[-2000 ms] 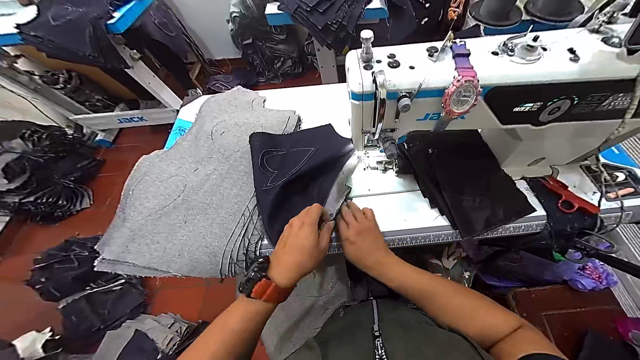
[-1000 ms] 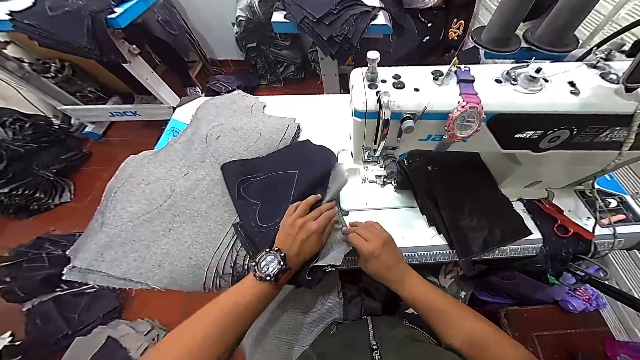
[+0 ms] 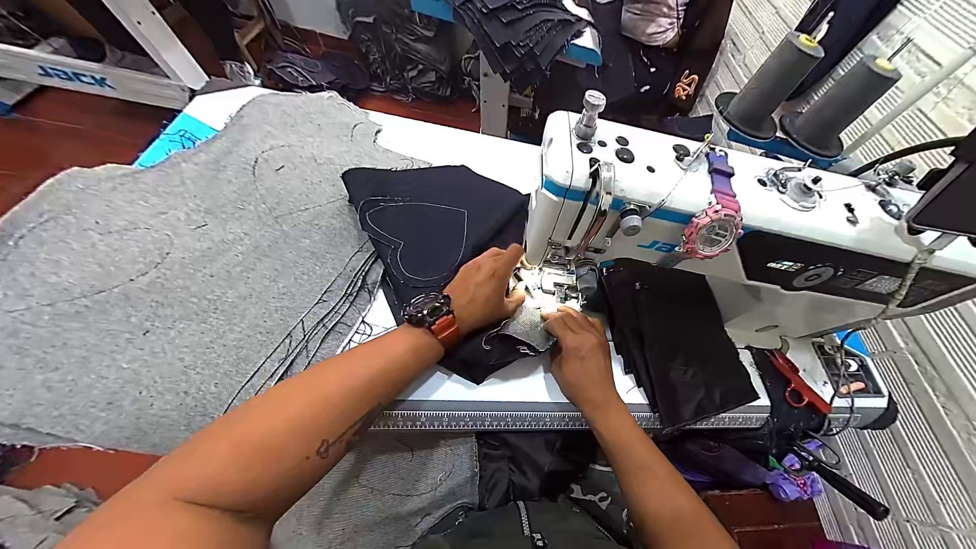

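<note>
A dark denim piece (image 3: 427,229) with a stitched heart outline lies left of the white Jack sewing machine (image 3: 648,191). My left hand (image 3: 488,290), with a watch on its wrist, presses on this piece close to the lit presser foot (image 3: 560,286). Between my hands the piece's grey underside (image 3: 526,328) shows, its edge at the foot. My right hand (image 3: 576,347) pinches that edge just in front of the foot; its fingertips are close together. The needle itself cannot be made out.
Large grey denim panels (image 3: 152,305) cover the table's left side. Black fabric pieces (image 3: 679,343) are stacked right of the foot. A pink watch (image 3: 713,229) hangs on the machine. Red-handled scissors (image 3: 797,385) lie at the right; thread cones (image 3: 778,84) stand behind. A ruler strip (image 3: 518,420) edges the table.
Both hands have moved from the table's front edge up to the presser foot, taking the dark denim piece's edge there. The view has moved closer to the machine.
</note>
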